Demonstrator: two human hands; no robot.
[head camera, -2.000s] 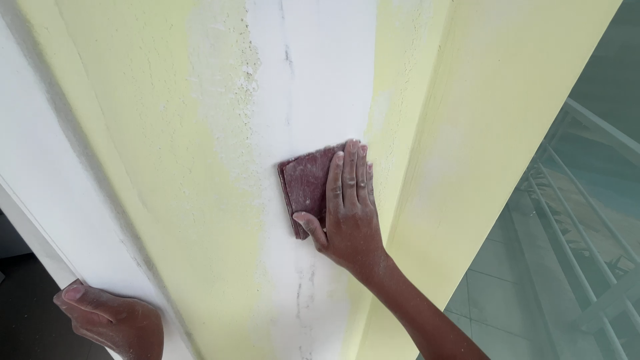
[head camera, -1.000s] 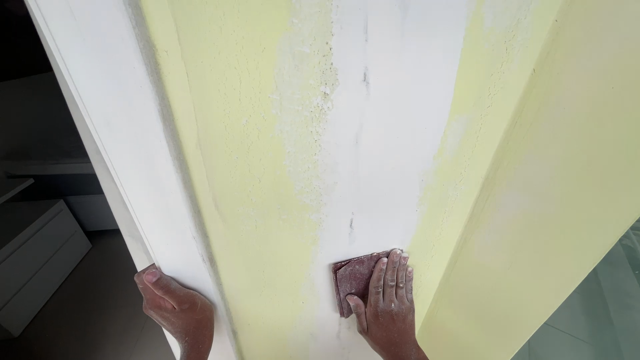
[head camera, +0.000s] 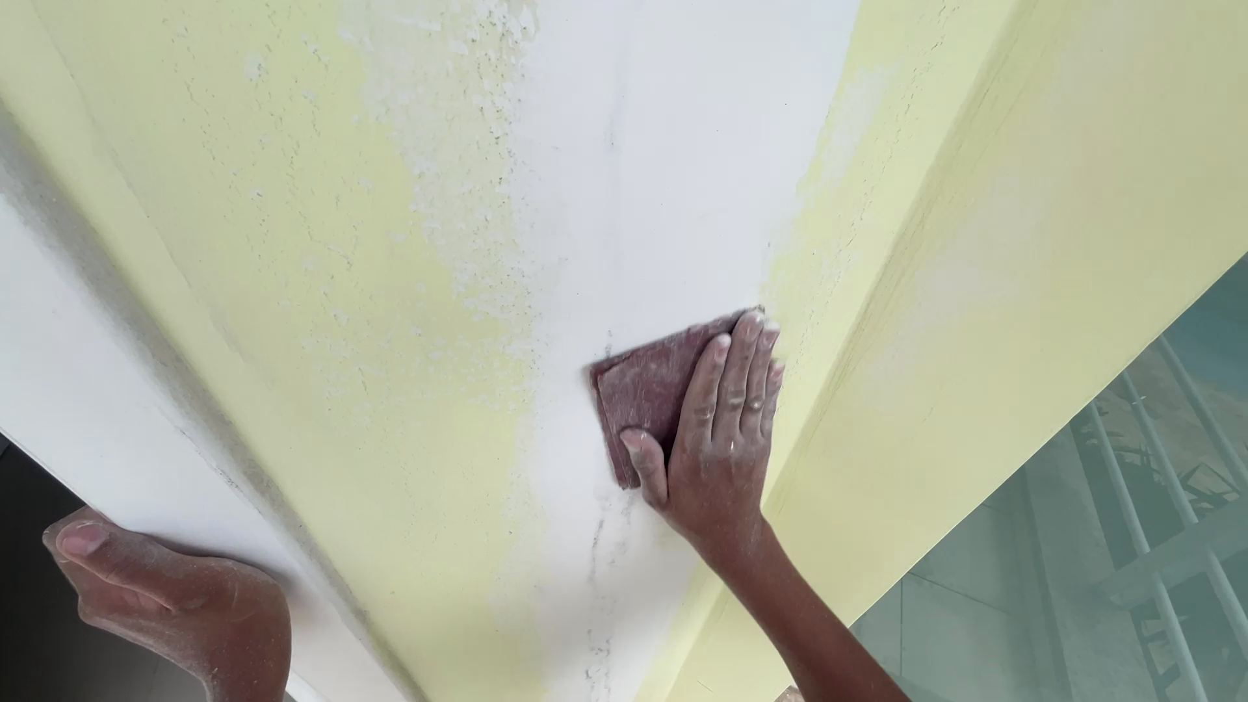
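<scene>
My right hand (head camera: 726, 429) presses a folded sheet of dark red sandpaper (head camera: 648, 390) flat on the wall, fingers over its right part and thumb on its lower edge. Under it runs a white strip of filler (head camera: 682, 175) between areas of pale yellow paint (head camera: 419, 487). Dust whitens my fingers. At the lower left, my left hand (head camera: 180, 595) is curled around the edge of a white frame (head camera: 127, 390); its fingertips are partly hidden, and no tool shows in it.
A rough, pitted patch (head camera: 468, 146) lies left of the white strip. A yellow corner face (head camera: 1024, 292) slopes away at right. Past its edge, metal railings (head camera: 1150, 468) and a tiled floor (head camera: 936, 624) show through a greenish tint. A dark gap is at the lower left.
The view has shifted back and forth. My right hand and the sandpaper were lower on the white strip one second ago and are now higher up it. My left hand stays at the white frame's edge.
</scene>
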